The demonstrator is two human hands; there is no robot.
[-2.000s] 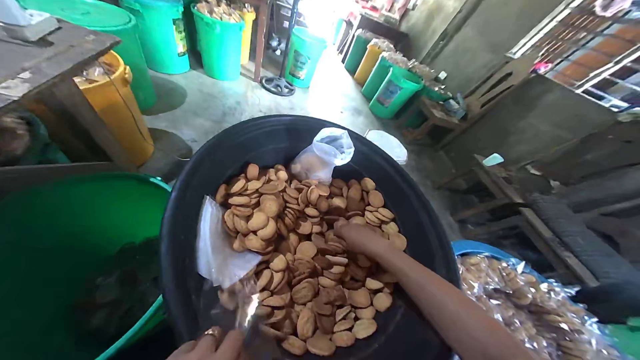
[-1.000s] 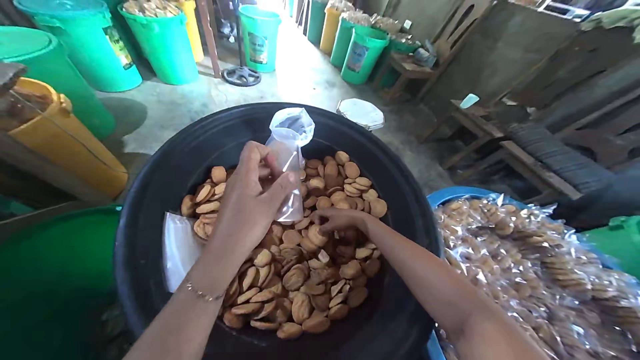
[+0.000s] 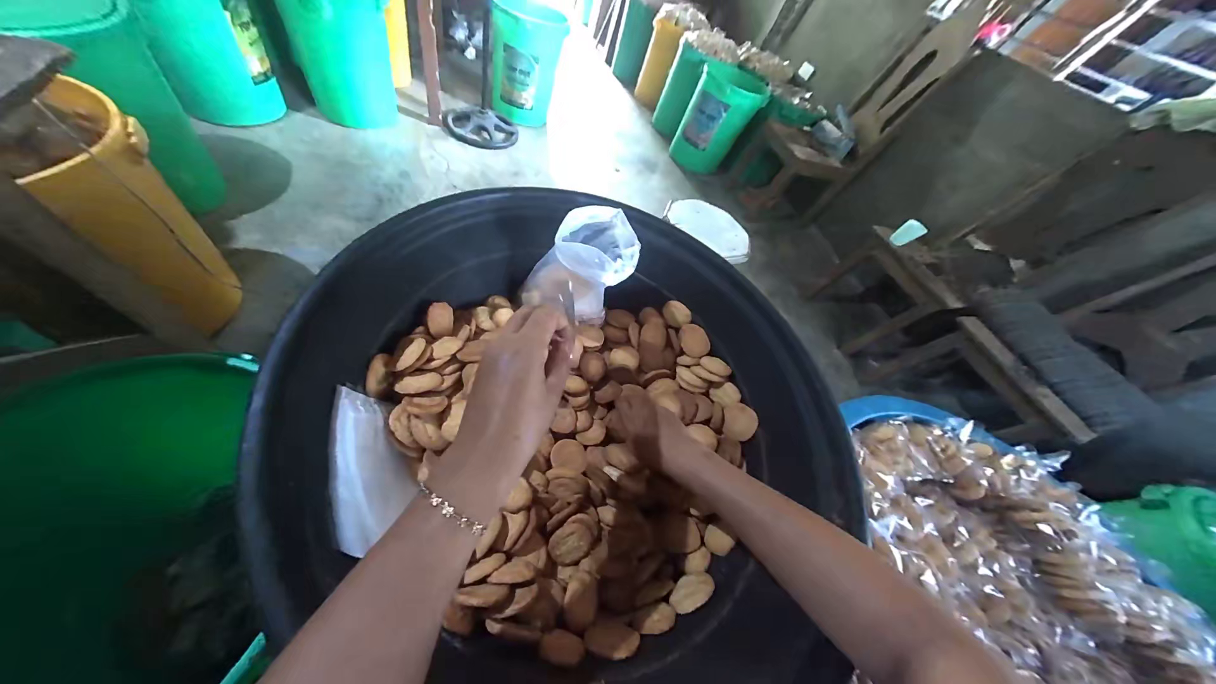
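Observation:
A large black plastic tub point(image 3: 313, 323) holds a heap of round brown biscuits point(image 3: 570, 541). Near its far side, my left hand point(image 3: 518, 370) pinches a clear thin piece, apparently a plastic bag, blurred at the fingertips. Just beyond those fingers stands a clear plastic cup or tube point(image 3: 575, 285) with a bag's open mouth point(image 3: 598, 242) spread at its top. My right hand point(image 3: 646, 418) is down among the biscuits, its fingers partly hidden, so its grip cannot be told. Flat clear plastic bags point(image 3: 366, 470) lie against the tub's left inner wall.
At the right, a blue-rimmed tub point(image 3: 879, 408) is heaped with packed biscuits point(image 3: 1007, 551). A green bin point(image 3: 114, 475) and a yellow bin point(image 3: 142, 209) stand at the left. Wooden benches point(image 3: 997, 351) are at the right, several green bins point(image 3: 717, 119) farther back, and a white lid point(image 3: 708, 228) beyond the tub.
Two seconds ago my left hand was low at the tub's near left side; now it is beside the cup. My right hand remains among the biscuits.

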